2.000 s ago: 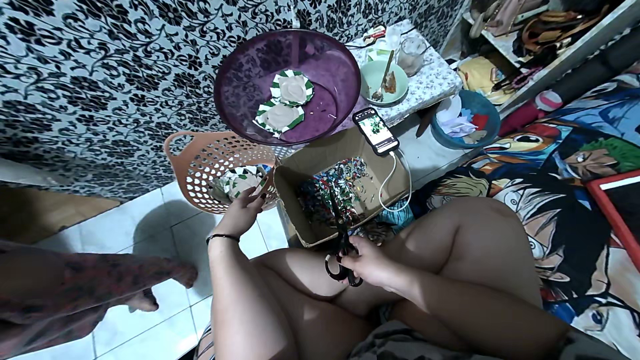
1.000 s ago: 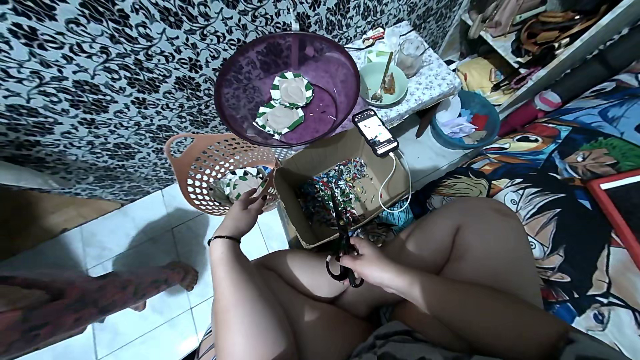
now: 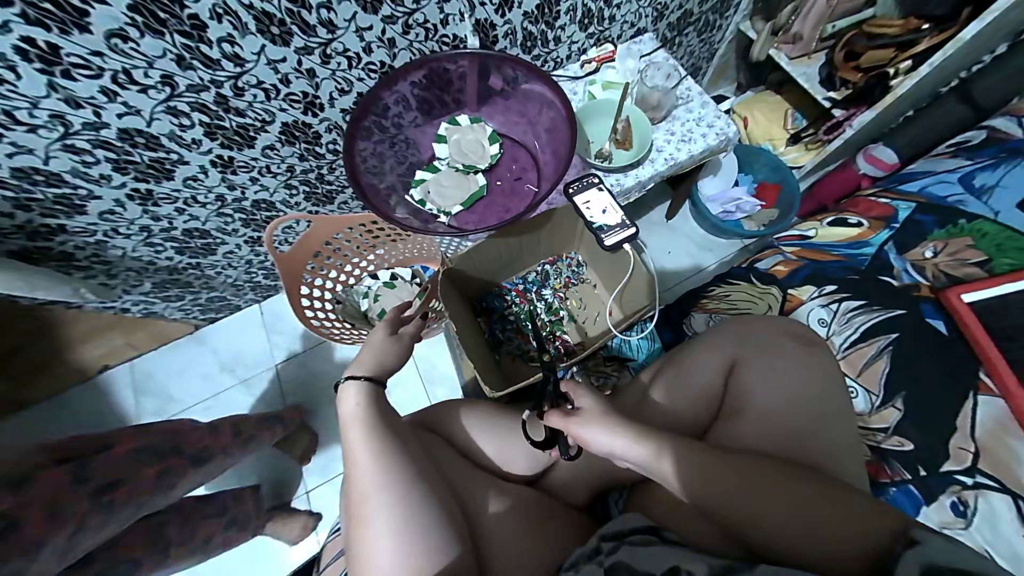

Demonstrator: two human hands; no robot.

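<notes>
In my right hand (image 3: 588,420) is a pair of black scissors (image 3: 547,388), blades pointing away over the near edge of a cardboard box (image 3: 524,240). Small multicoloured scraps (image 3: 548,304) lie inside the box. My left hand (image 3: 396,336) is at the box's left side, over the rim of an orange perforated plastic basket (image 3: 316,304); a small thin piece seems to be between its fingers, though what it is I cannot tell. Green-and-white rimmed pieces (image 3: 388,292) lie in the basket. Two similar pieces (image 3: 466,144) rest in a purple plastic basin (image 3: 384,152).
A smartphone (image 3: 602,212) with a white cable leans at the box's back right. Behind it, a small table (image 3: 696,136) holds a green bowl (image 3: 594,120) with a spoon and a glass (image 3: 658,92). A blue tub (image 3: 744,228) stands right. Another person's legs (image 3: 184,464) are at left.
The other person's legs at the left have shifted position on the tiles. Both my hands and the scissors stay in about the same place.
</notes>
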